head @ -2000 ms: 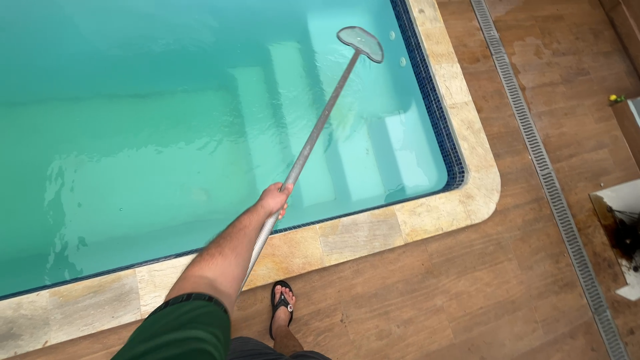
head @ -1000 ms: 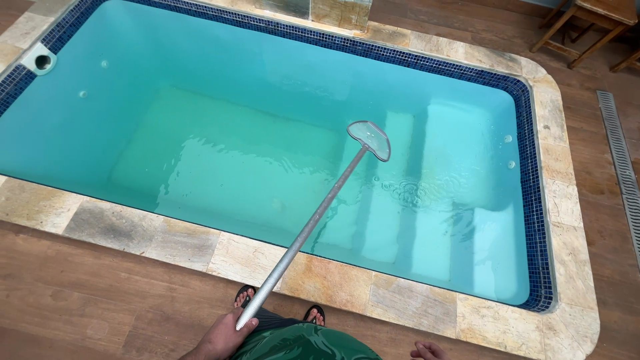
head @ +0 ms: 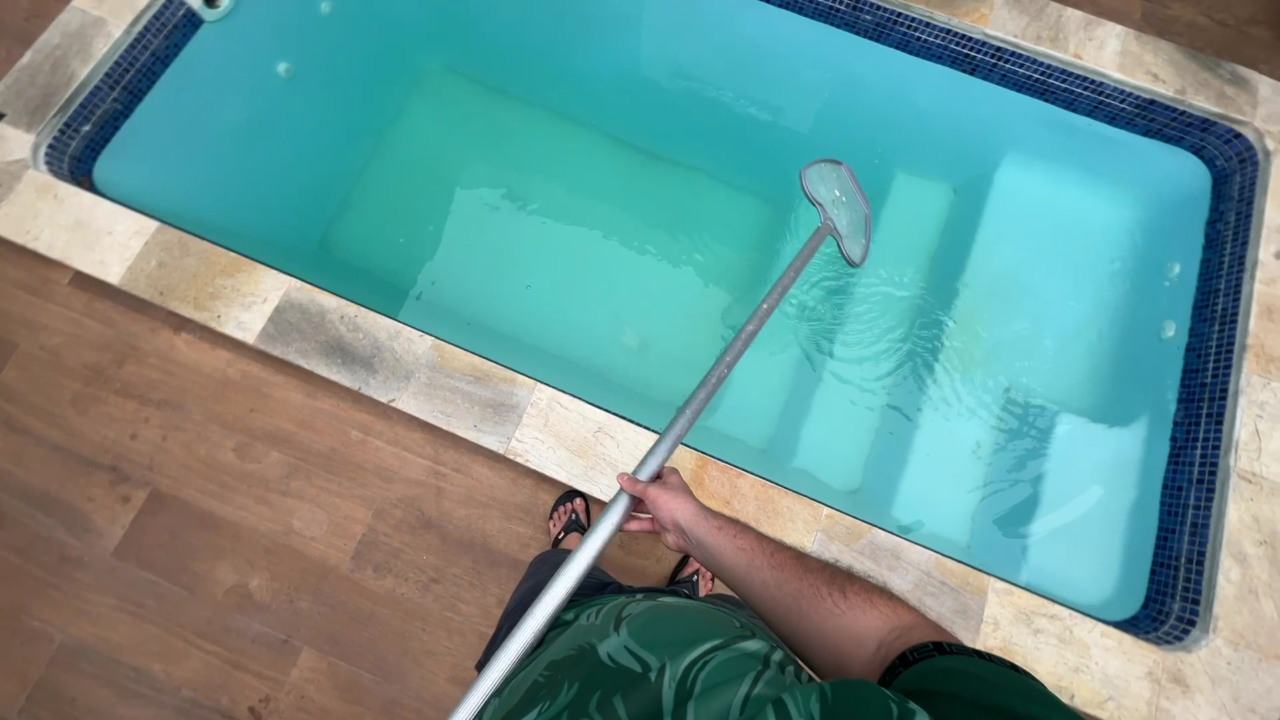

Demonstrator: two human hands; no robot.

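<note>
My right hand (head: 660, 508) grips the middle of a long metal pole (head: 725, 365), thumb on top and fingers beneath it. The pole slants from the bottom edge, past my green shirt, up over the pool. At its far end is a pool skimmer net (head: 840, 210) with a grey frame and pale mesh, over the submerged steps (head: 915, 225). Ripples spread in the pool water (head: 560, 250) beside and below the net; whether it touches the surface I cannot tell. My left hand is out of view, and the pole's near end is cut off by the frame.
A pale stone coping (head: 470, 395) borders the pool, with blue mosaic tile (head: 1195, 400) inside its rim. My feet in black flip-flops (head: 570, 518) stand close to the coping on the brown wood-look floor (head: 250, 520). A white fitting (head: 212, 8) sits at the upper left rim.
One second ago my left hand held the pole near its lower end and my right hand was free; now my right hand holds it farther up. The view has swung widely.
</note>
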